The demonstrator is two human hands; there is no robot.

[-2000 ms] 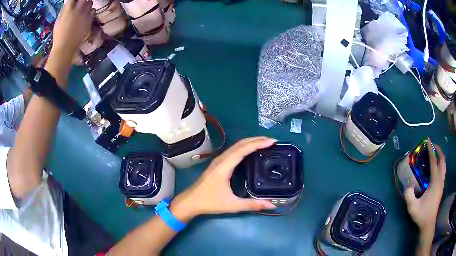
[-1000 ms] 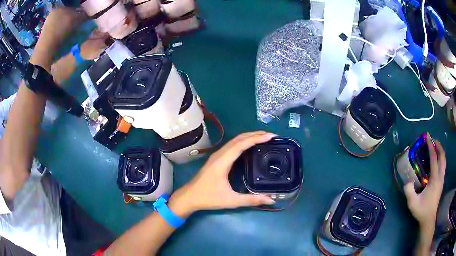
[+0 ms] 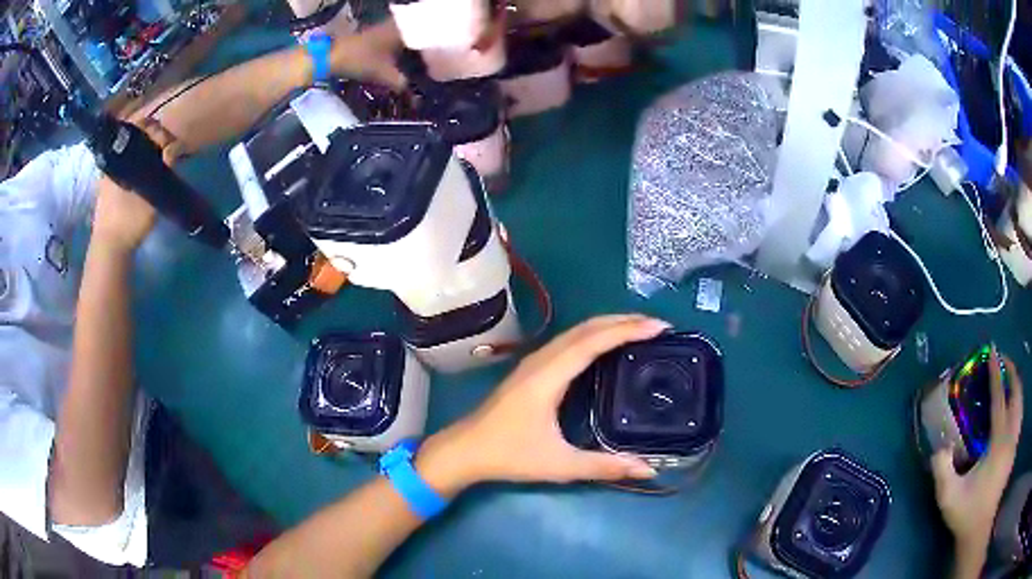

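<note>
My left hand [image 3: 515, 424] is closed around the sides of a cream speaker with a glossy black top [image 3: 659, 390], which stands on the dark green mat; no light ring shows on it. My right hand [image 3: 975, 481], at the right, holds another speaker [image 3: 945, 413] tilted, with its rainbow light ring lit and fingers over its top. Single speakers stand between and around my hands, at the lower right [image 3: 832, 515], upper right [image 3: 877, 292] and left [image 3: 357, 385].
Stacked speakers [image 3: 436, 266] stand left of centre beside a black and white fixture [image 3: 277, 266]. A bubble-wrap sheet [image 3: 702, 181] lies by the metal post [image 3: 809, 147]. A white cable [image 3: 962, 308] loops at right. Another person's arms [image 3: 102, 339] reach in at left, near pink speakers [image 3: 453, 34].
The whole view has shifted, so things stand further right. At the left, the other person's arms have moved and pink speakers have shifted toward the middle. My hands keep their holds.
</note>
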